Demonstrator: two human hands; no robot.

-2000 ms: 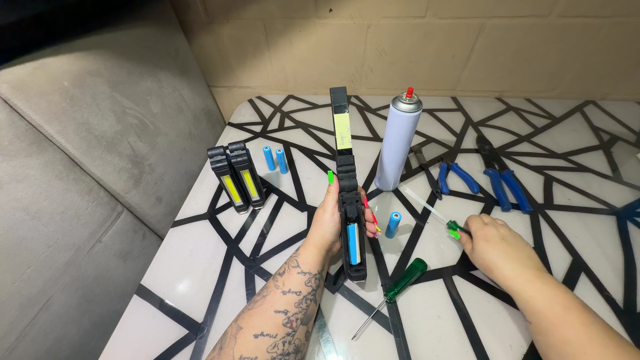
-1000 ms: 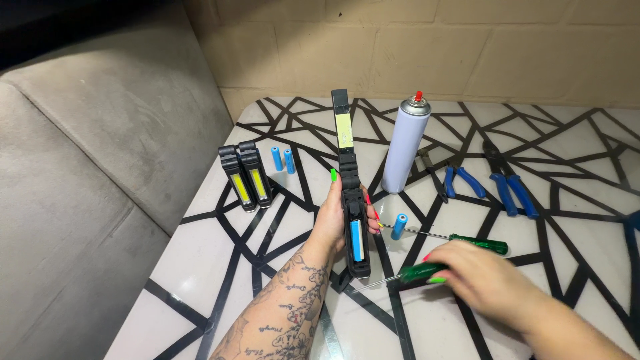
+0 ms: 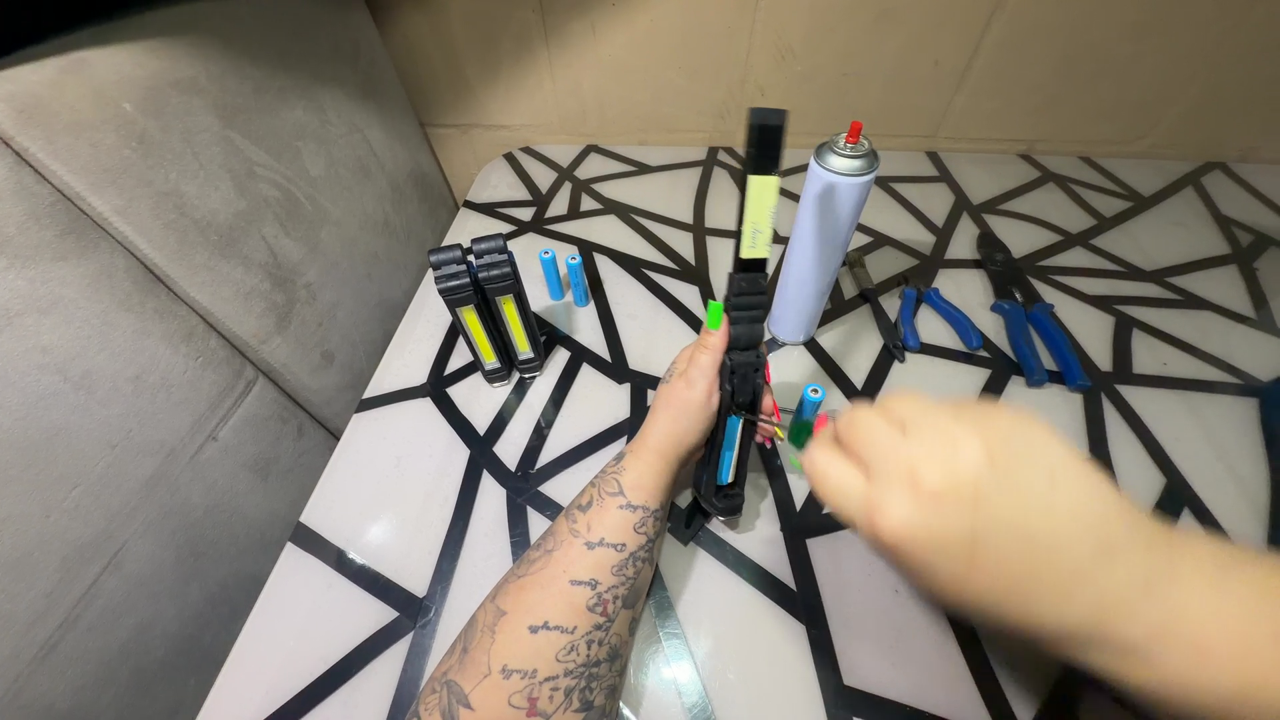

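Observation:
My left hand (image 3: 700,385) grips a black folding work light (image 3: 742,370), its body upright and its top part unfolded, with a yellow paper strip bearing writing. A blue cylindrical battery (image 3: 731,450) sits in its open compartment. My right hand (image 3: 880,470), blurred, holds a green-handled screwdriver (image 3: 801,432), its shaft reaching the compartment's upper end; whether the tip touches the battery I cannot tell. Another blue battery (image 3: 811,402) stands on the table just right of the light. A second green-handled screwdriver, seen in earlier frames, is mostly hidden behind my right hand.
Two black work lights (image 3: 485,315) and two blue batteries (image 3: 565,277) stand at the left. Behind the held light is a spray can (image 3: 823,240) with a red nozzle. Right of it lie a dark slim tool (image 3: 878,305), blue-handled pliers (image 3: 938,318) and a larger blue-handled plier-like tool (image 3: 1030,320).
My right hand let go of one screwdriver, took the green-handled one lying near the front, and has brought it up to the held light. My left hand keeps its hold on the light.

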